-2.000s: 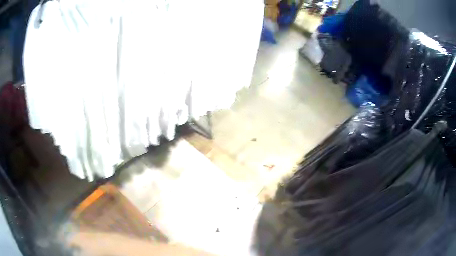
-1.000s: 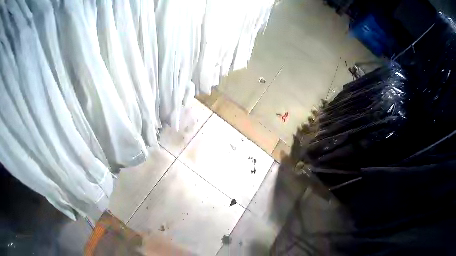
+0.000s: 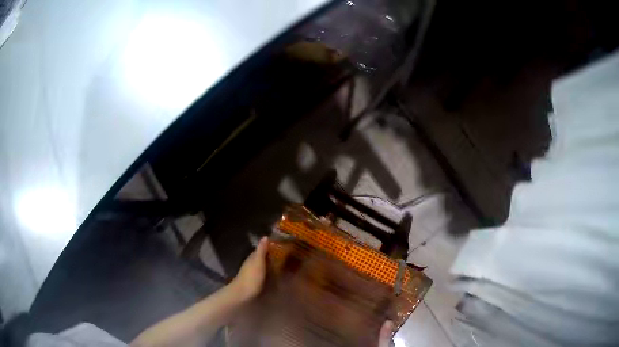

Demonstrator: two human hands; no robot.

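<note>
A brown, flat, box-like object (image 3: 319, 291) with an orange mesh strip along its far edge is low in front of me. Its near part is blurred and cut off by the bottom edge of the picture. My left hand (image 3: 254, 270) grips its left side, thumb along the edge. Of my right hand (image 3: 385, 333) only a fingertip or thumb shows, at the object's lower right side by the picture's bottom edge; the rest is out of view.
A glossy pale table (image 3: 102, 101) with a dark curved edge fills the upper left. A small dark stool or frame (image 3: 363, 220) stands on the floor just beyond the object. White garments (image 3: 556, 223) hang at the right. Dark cloth is at the top right.
The view has turned from the aisle between the garment rows to the table's edge. The orange-edged object has moved from the lower left to the bottom middle; my left hand now shows clearly on it.
</note>
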